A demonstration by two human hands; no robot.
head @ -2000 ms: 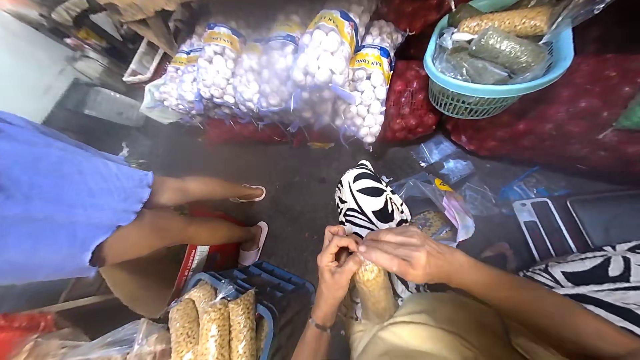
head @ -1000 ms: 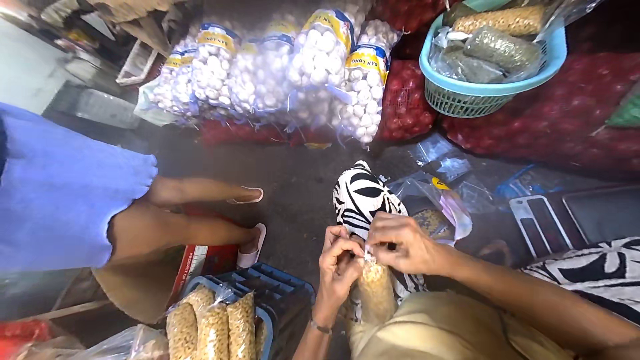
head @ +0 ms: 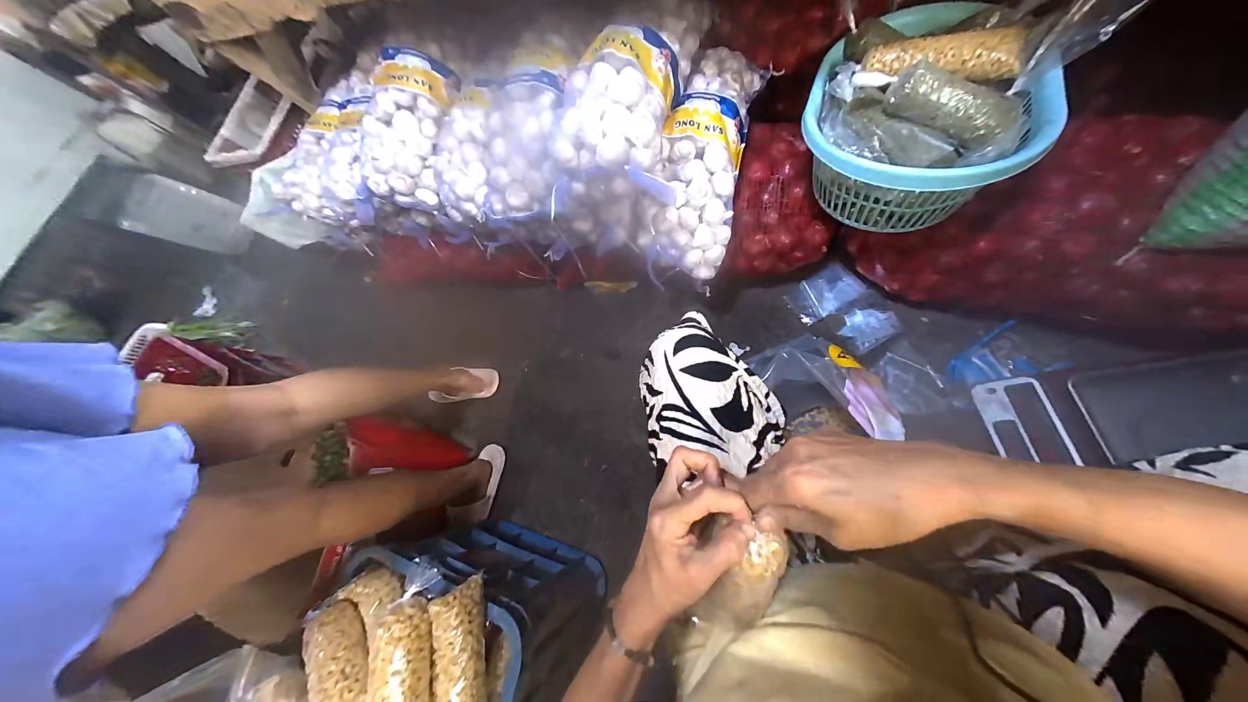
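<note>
Between my knees stands a clear plastic bag of pale tan grains or nuts [head: 746, 575], its gathered top pinched by both hands. My left hand [head: 692, 536], with a band at the wrist, grips the neck of the bag from the left. From the right my right hand [head: 814, 492] meets it, its fingertips at the same gathered plastic and partly hidden. Several filled bags of similar pale pieces [head: 400, 639] stand upright in a basket at the lower left.
Mesh bags of white garlic bulbs [head: 609, 112] stand ahead. A turquoise basket [head: 907, 175] with filled bags rests by red mesh sacks [head: 1053, 210]. A blue crate [head: 546, 561] is at the left, near a person's sandalled feet [head: 478, 478]. Plastic bags [head: 907, 375] litter the floor.
The person at the left has shifted, with the legs further apart, and a red bag shows between them. My right hand has come down closer against my left at the bag's neck.
</note>
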